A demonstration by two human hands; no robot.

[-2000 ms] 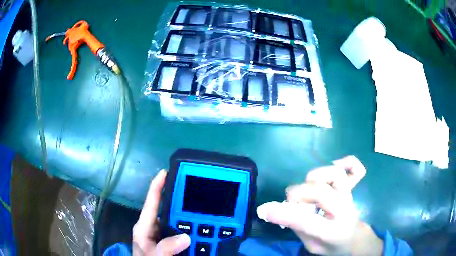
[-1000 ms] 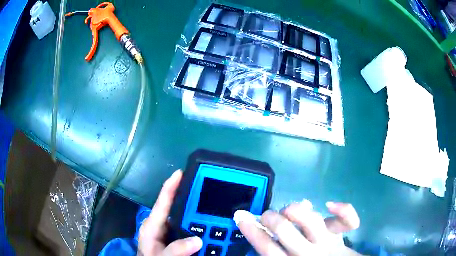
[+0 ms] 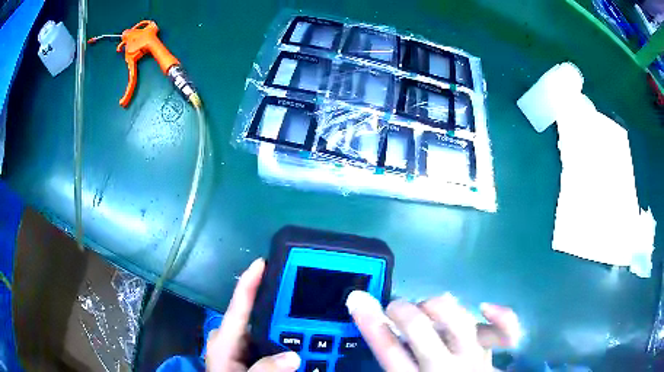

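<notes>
A handheld tester with a black case, a blue face and a small dark screen is at the bottom middle, near the bench's front edge. My left hand holds it by its left side, with the thumb beside the keys. My right hand is over the tester's right side, and a fingertip covers the right part of the screen. The fingertip looks white; I cannot tell whether it is covered or holds a wipe. The lower end of the tester is cut off by the frame.
Lens panels lie under wrinkled film on the green bench. An orange air gun with its hose and a small white bottle are left. A white container and white wipes are right. A cardboard box holds clear scraps.
My right hand has moved left from beside the tester onto its screen. The tester has shifted slightly right in the view, still in my left hand.
</notes>
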